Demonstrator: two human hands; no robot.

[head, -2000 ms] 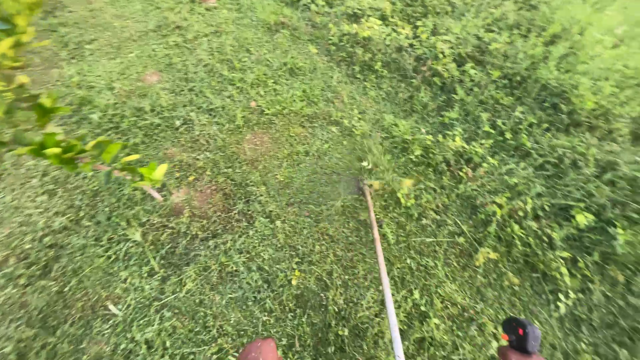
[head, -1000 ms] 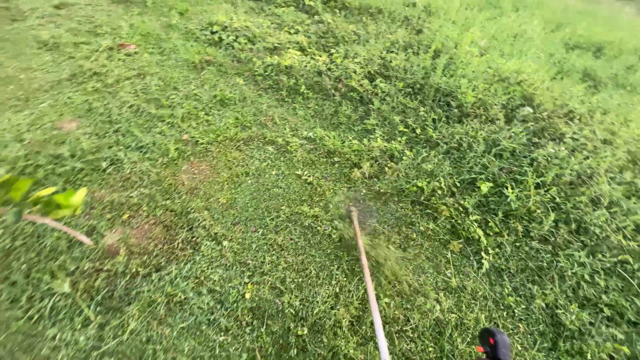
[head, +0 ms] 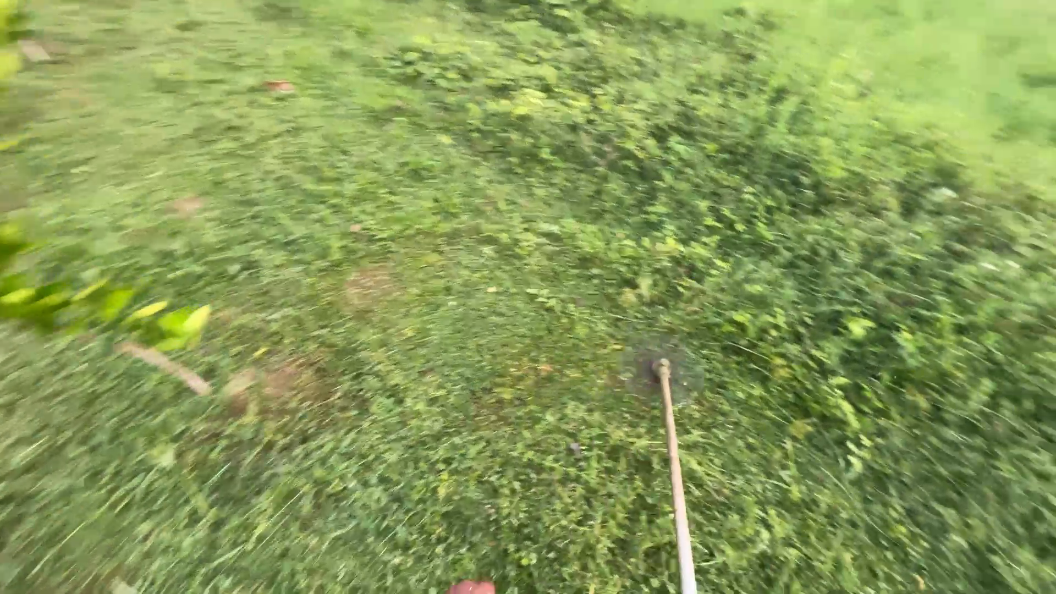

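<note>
A brush cutter's long shaft (head: 675, 470) rises from the bottom edge, right of centre. At its far end the cutting head (head: 662, 369) shows a blurred, see-through disc, low over the green growth. Only a small, blurred part of my left hand (head: 473, 587) shows at the bottom edge, left of the shaft; its fingers and whatever it may hold are out of frame. My right hand is not in view, nor are the tool's handles.
Taller leafy weeds (head: 891, 330) cover the right side. A leafy branch (head: 165, 322) reaches in from the left edge, above short grass. Bare soil patches (head: 285, 384) lie at left, and a small reddish object (head: 280, 86) lies farther off.
The cutting head has moved right over the ground, away from the bare soil patches. The black handle with red parts, seen at lower right earlier, has left the view.
</note>
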